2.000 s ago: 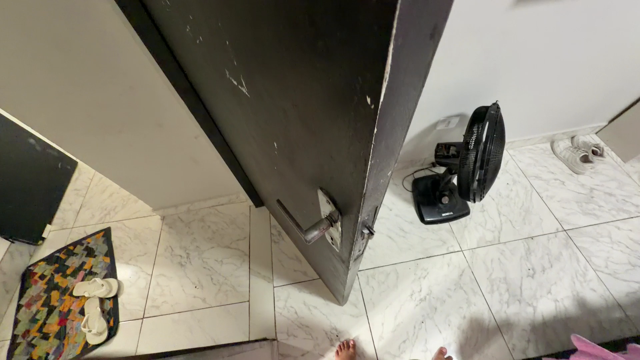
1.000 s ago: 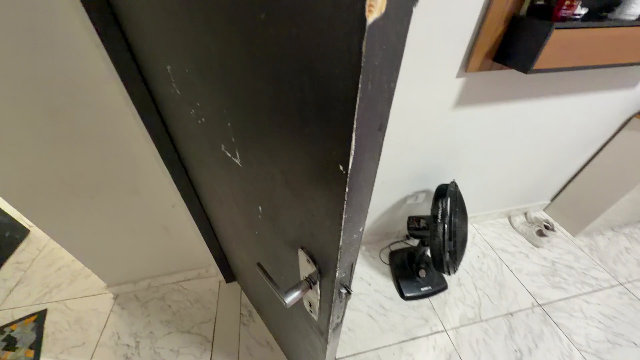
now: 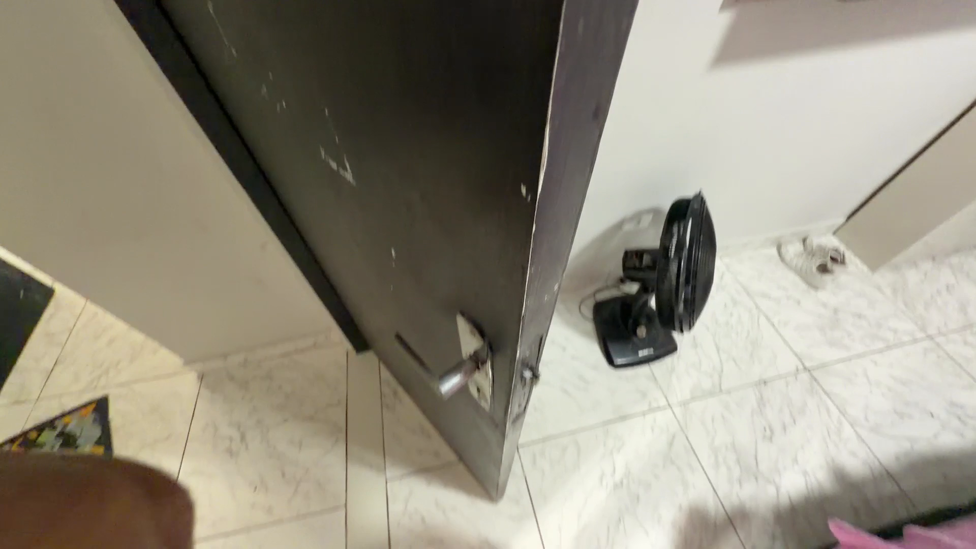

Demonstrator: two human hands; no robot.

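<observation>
Neither my left hand nor my right hand can be made out. A dark, scratched door point(image 3: 412, 198) stands ajar in the middle of the view, its narrow edge towards me. Low on its face is a metal lever handle point(image 3: 457, 374) on a pale plate, and a latch point(image 3: 530, 374) shows in the edge. To the right of the door a black electric fan point(image 3: 686, 263) stands on the tiled floor, its head turned to the side. A blurred brown rounded shape point(image 3: 91, 499) fills the lower left corner; what it is I cannot tell.
A pair of light shoes point(image 3: 812, 259) lies by the white wall at the right. Part of a patterned mat point(image 3: 72, 431) shows at the lower left. Pink cloth point(image 3: 907, 534) enters at the bottom right. The dark door frame point(image 3: 252, 168) runs down beside a pale wall.
The view has swung up and back down, so the wall shelf seen a second ago is out of frame. The brown shape has come in at the lower left.
</observation>
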